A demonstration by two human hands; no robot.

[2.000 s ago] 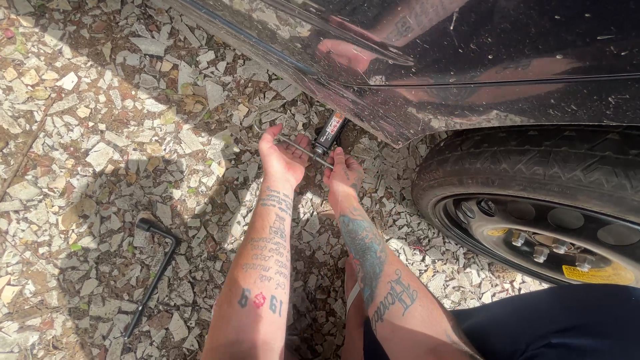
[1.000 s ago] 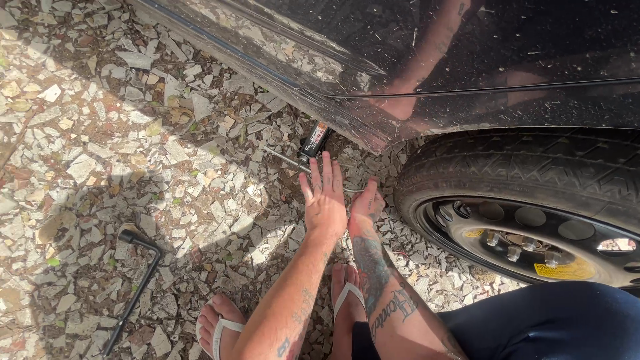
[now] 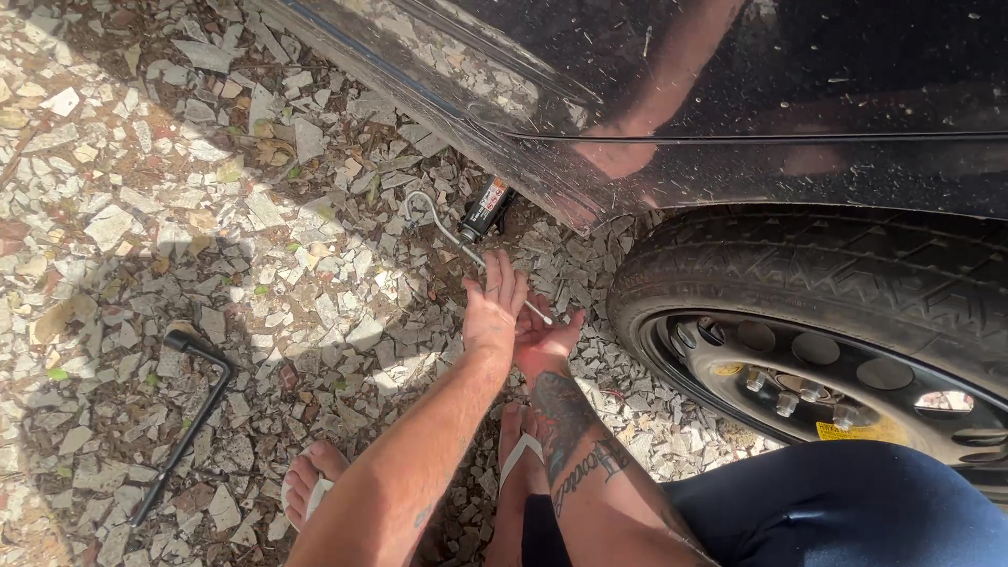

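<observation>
A thin bent metal crank rod slants past the lower end of a black jack, which protrudes from beneath the car's sill. My left hand lies across the rod's middle, fingers extended; whether it grips is unclear. Just right of it, my right hand is turned palm up with its thumb spread, and the rod's straight end crosses over its fingers and palm. Part of the right hand's fingers is hidden by the left hand. A black L-shaped wheel wrench lies on the ground at left.
The dark car body overhangs the jack. A tire on a black steel wheel with visible bolts stands at right. Broken stone chips cover the ground. My feet in light flip-flops and a dark-clothed knee are at the bottom.
Two seconds ago both hands were apart at the rod, close to the jack; now they are close together below it. The rod's hooked end now shows left of the jack.
</observation>
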